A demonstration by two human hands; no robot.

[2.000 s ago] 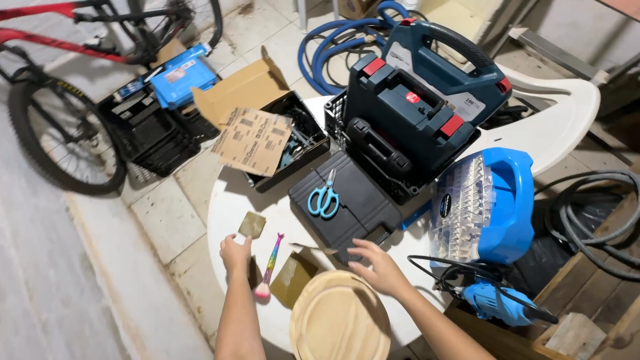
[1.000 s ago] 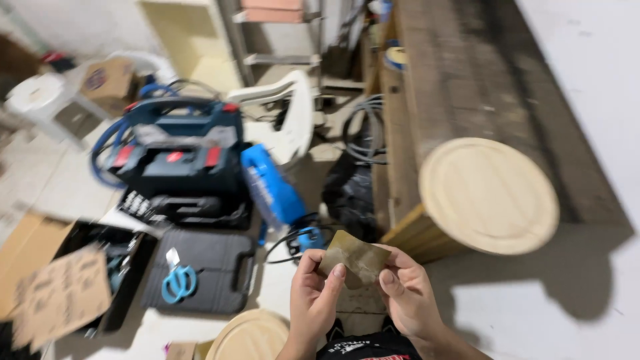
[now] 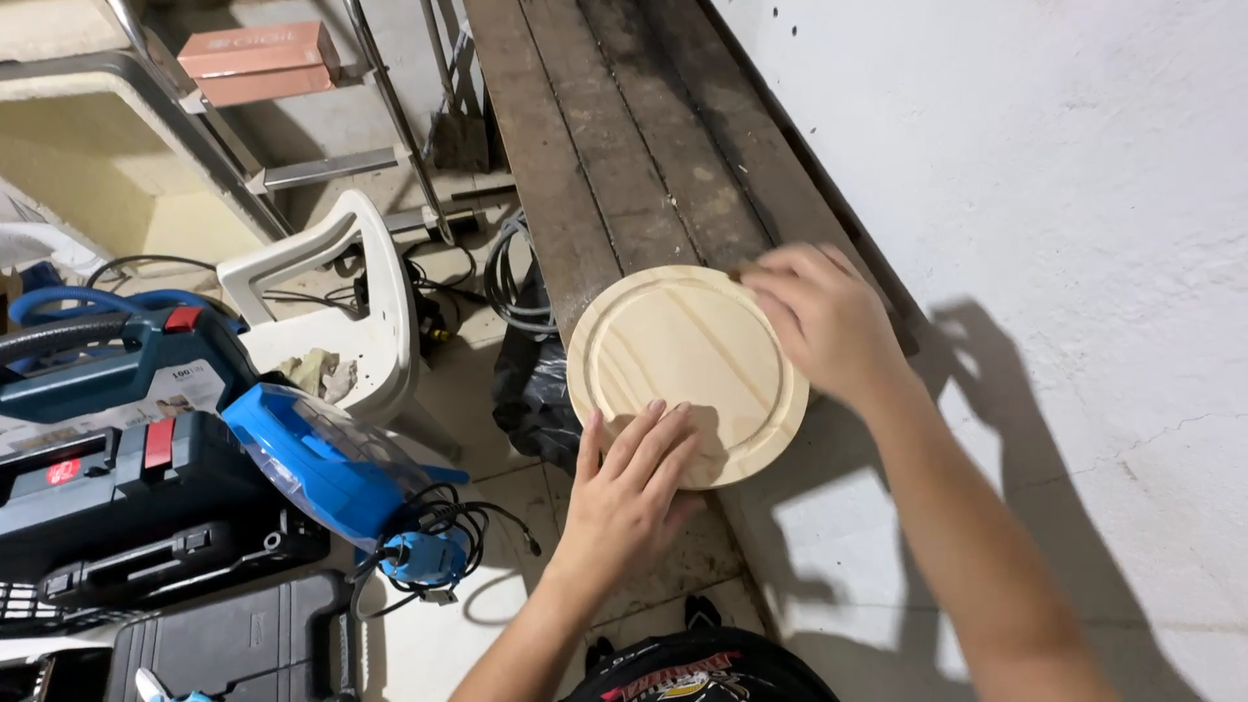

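A round light wooden board [image 3: 697, 361] with a groove near its rim lies on the end of a dark plank bench. My left hand [image 3: 629, 478] rests on the board's near left part, fingers spread over the surface. At the board's upper right edge is my right hand [image 3: 814, 312], blurred, its fingers bent around a small brown piece [image 3: 746, 273], which looks like the sandpaper seen before; most of it is hidden by the fingers.
The plank bench [image 3: 634, 136] runs back along a white wall [image 3: 1072, 195]. To the left are a white plastic chair [image 3: 375, 312], dark green tool cases [image 3: 166, 487], a blue organizer case [image 3: 312, 458], a corded blue tool [image 3: 424, 558], a black case [image 3: 229, 634] and a metal stepladder [image 3: 331, 168].
The view has swung right to the bench. Both hands held the sandpaper in front of me; now my left hand lies on the board and my right hand is at its edge.
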